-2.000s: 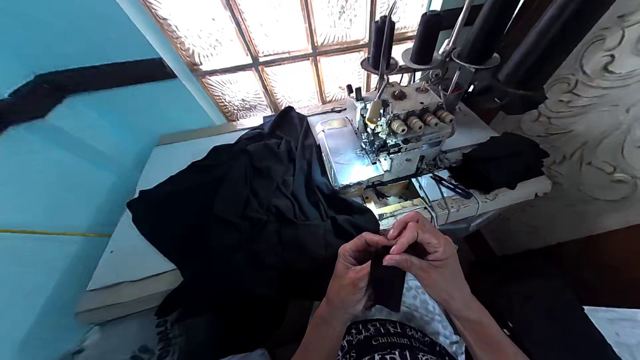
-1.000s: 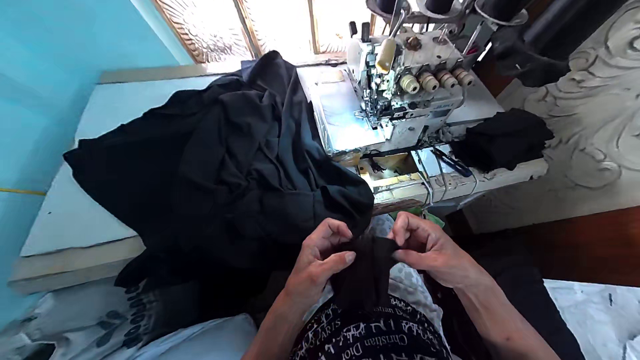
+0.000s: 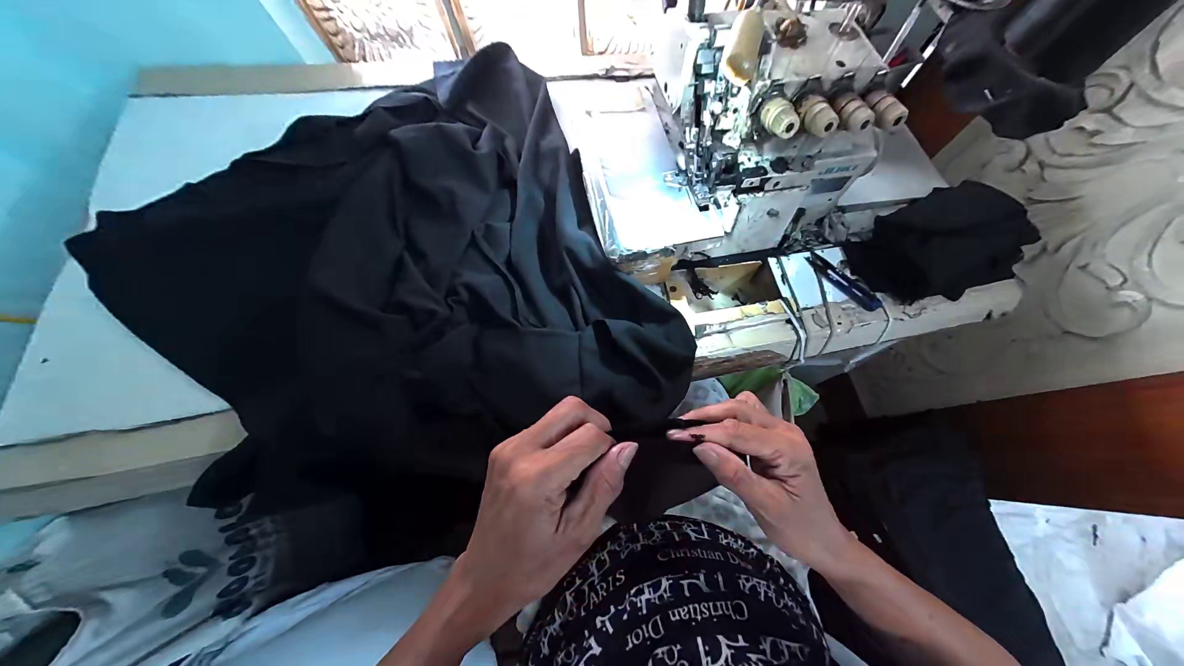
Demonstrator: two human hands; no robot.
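Between my two hands a small piece of black fabric (image 3: 661,472) is stretched, its top edge pinched at both ends. My left hand (image 3: 555,481) grips the left end between thumb and fingers. My right hand (image 3: 763,467) pinches the right end the same way. Just beyond them a large heap of black cloth (image 3: 407,268) lies over the table and hangs off its front edge. An overlock sewing machine (image 3: 777,139) with several cream tension dials stands behind, to the right of the heap. Whether the small piece joins the large cloth cannot be told.
Blue-handled thread snips (image 3: 846,282) lie by an open compartment (image 3: 731,285) in the table front. A bundle of black fabric (image 3: 953,240) rests at the table's right end. Dark cones hang at the upper right. The table edge (image 3: 120,462) runs along the left, with light cloth (image 3: 166,573) below it.
My hands have moved from holding the small black piece hanging down to holding its edge stretched sideways between them. The view has shifted, bringing the table closer.
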